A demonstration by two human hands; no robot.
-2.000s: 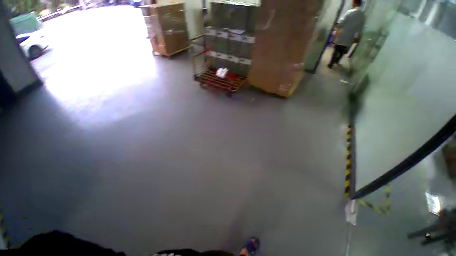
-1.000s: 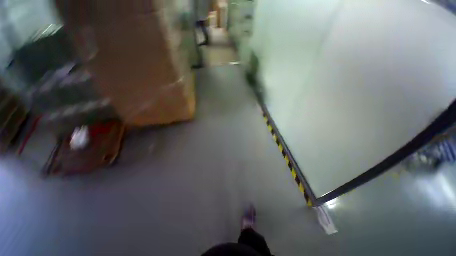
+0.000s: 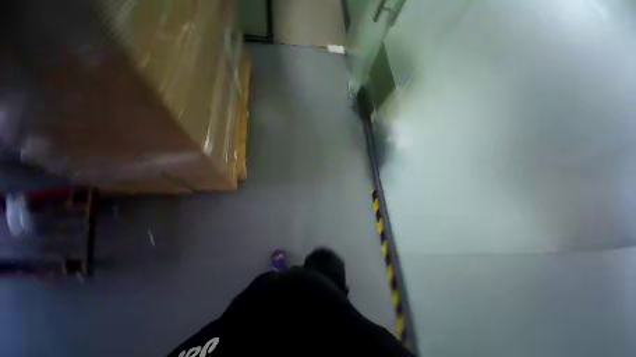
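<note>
Neither of my hands is in the picture. Nearest in front of me is grey floor (image 3: pixel 300 202), with my dark clothing (image 3: pixel 293 321) at the bottom edge and a purple shoe (image 3: pixel 279 260) just above it. A tall stack of film-wrapped brown cartons (image 3: pixel 174 104) stands to the left on a pallet (image 3: pixel 243 125). A frosted greenish glass partition (image 3: pixel 488 167) stands to the right.
Black-and-yellow tape (image 3: pixel 388 258) runs along the partition's dark base. A red-framed trolley (image 3: pixel 52 237) with a white item (image 3: pixel 19 213) on it is at the left edge, blurred. A doorway threshold (image 3: pixel 300 46) is at the top.
The view has turned right and moved forward. The wrapped cartons and the partition are closer, the trolley has slid to the left edge, and the person in the doorway is out of view.
</note>
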